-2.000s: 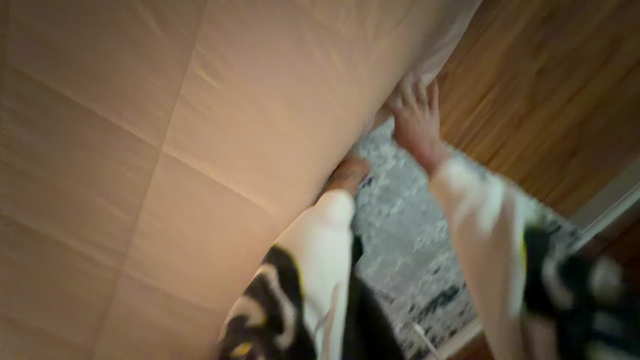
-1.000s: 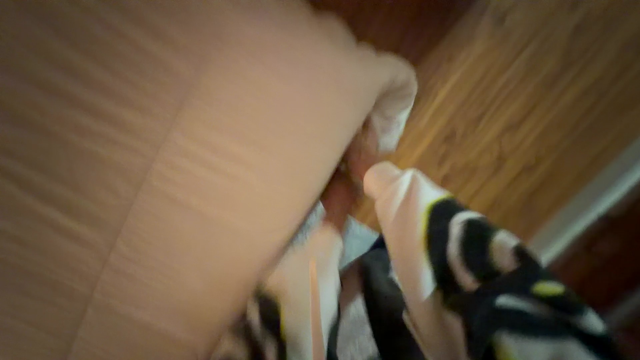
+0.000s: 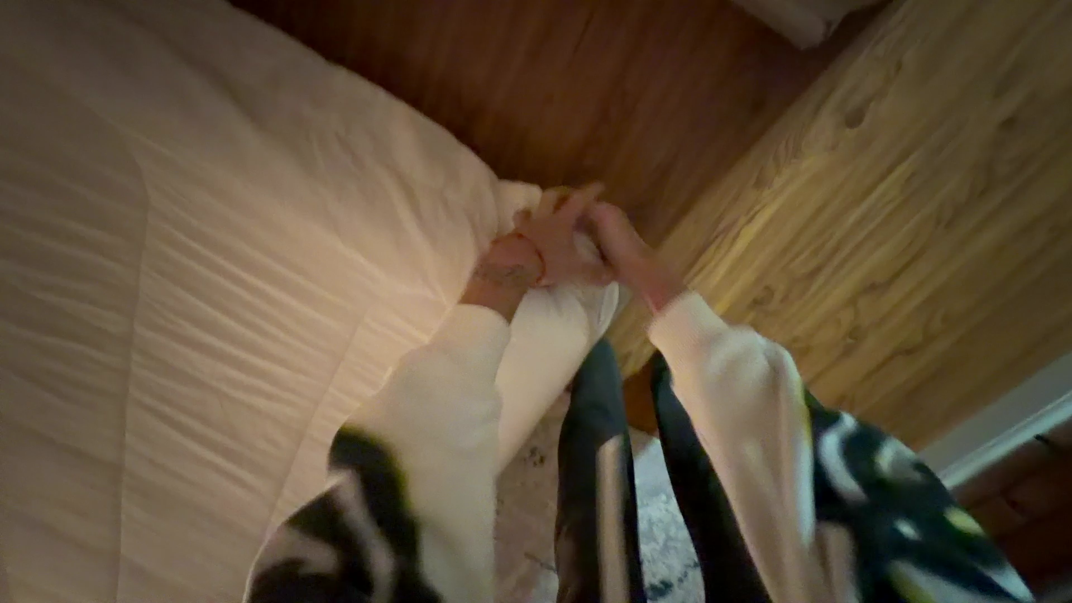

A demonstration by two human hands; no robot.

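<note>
A pale quilted bed cover (image 3: 251, 268) spreads over the left side of the head view, its corner near the middle. At that corner my left hand (image 3: 565, 243) grips the gathered fabric, a thin red band around its wrist. My right hand (image 3: 624, 247) meets it from the right, fingers bent and close against the left hand. Motion blur and overlap hide its fingertips, so its hold on the cloth cannot be told. Below both hands, a whitish fold of fabric (image 3: 544, 343) hangs along the bed's side.
Dark reddish wood flooring (image 3: 586, 84) lies beyond the corner. A light wood-grain surface (image 3: 879, 218) fills the right, with a pale baseboard-like strip (image 3: 1013, 419) past it. A grey patterned rug (image 3: 670, 528) shows around my dark-trousered legs (image 3: 595, 469). A pale object (image 3: 808, 21) stands at the top.
Two seconds ago my right hand was spread on the cover's edge above the rug; now both hands are together at the corner. The view has shifted, showing more dark floor.
</note>
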